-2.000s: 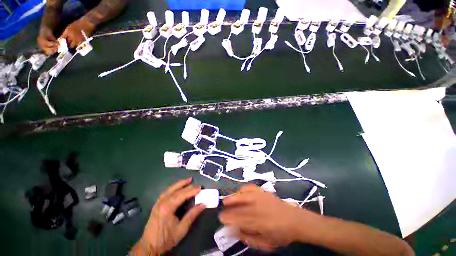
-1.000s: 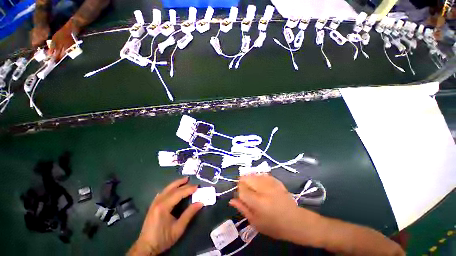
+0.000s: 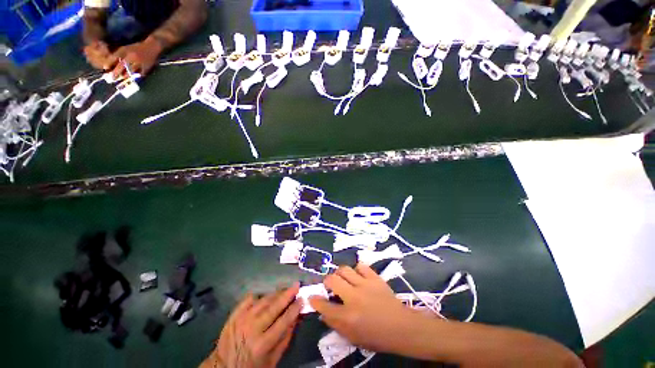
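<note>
A closed white power adapter (image 3: 312, 297) lies on the dark green bench between my hands. My left hand (image 3: 262, 332) touches its left side with the fingertips. My right hand (image 3: 366, 305) has its thumb and fingers on its right side. Just beyond are several open adapters (image 3: 314, 260) with black inside and white covers at their left; their white cords (image 3: 368, 215) run right. Another white adapter (image 3: 335, 346) lies nearer me, partly hidden under my right hand and forearm.
A heap of black insulating pieces (image 3: 90, 287) lies at left. A large white sheet (image 3: 585, 230) covers the right side. Across the dividing edge, the belt carries a row of open adapters (image 3: 334, 54) with dangling cords. Another person's hands (image 3: 126, 57) work at far left. A blue bin (image 3: 307, 16) stands behind.
My right hand has moved from the cord onto the adapter's right side. My left fingers have closed in on its left side. The whole view has shifted slightly.
</note>
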